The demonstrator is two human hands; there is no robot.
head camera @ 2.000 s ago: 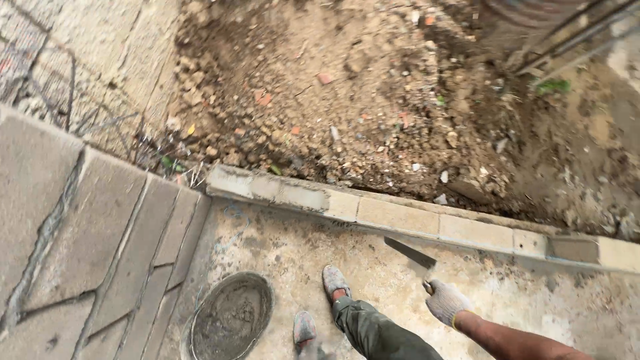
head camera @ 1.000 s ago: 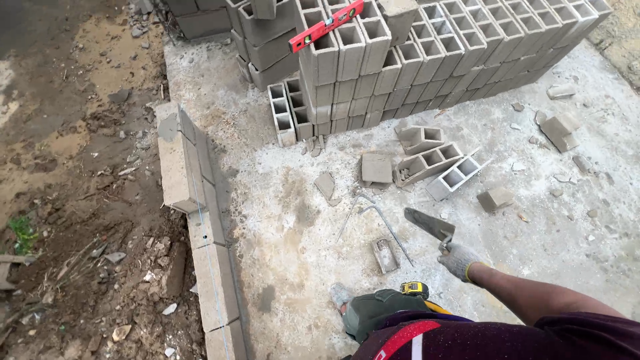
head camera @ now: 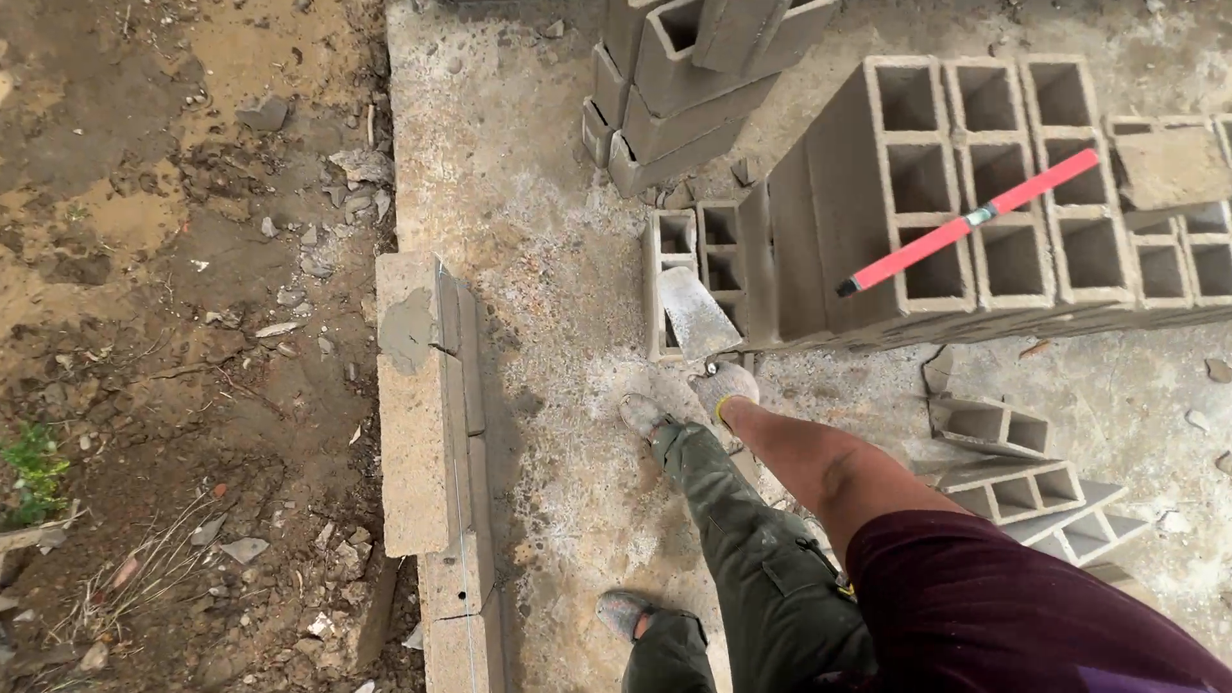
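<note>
My right hand [head camera: 724, 387], in a pale work glove with a yellow cuff, is closed on the handle of a masonry trowel [head camera: 697, 313]. The flat metal blade reaches over two upright hollow blocks [head camera: 673, 231] at the foot of a larger block stack [head camera: 818, 212]. A red spirit level [head camera: 972, 219] lies slantwise on top of that stack. Left of my feet runs a low block wall [head camera: 414, 462], with grey mortar [head camera: 409, 329] on its far end and a string line along its side. My left hand is out of view.
Another stack of hollow blocks [head camera: 683, 96] stands farther ahead. Several loose hollow blocks [head camera: 1020, 491] lie on the concrete floor at the right. Beyond the wall, at the left, is rough soil [head camera: 241, 385] with stones and a green plant [head camera: 34, 472].
The view has swung strongly from the wall and mortar tub to the block stacks. The right hand keeps hold of the trowel, which has come from beside the loose blocks to the stack's foot.
</note>
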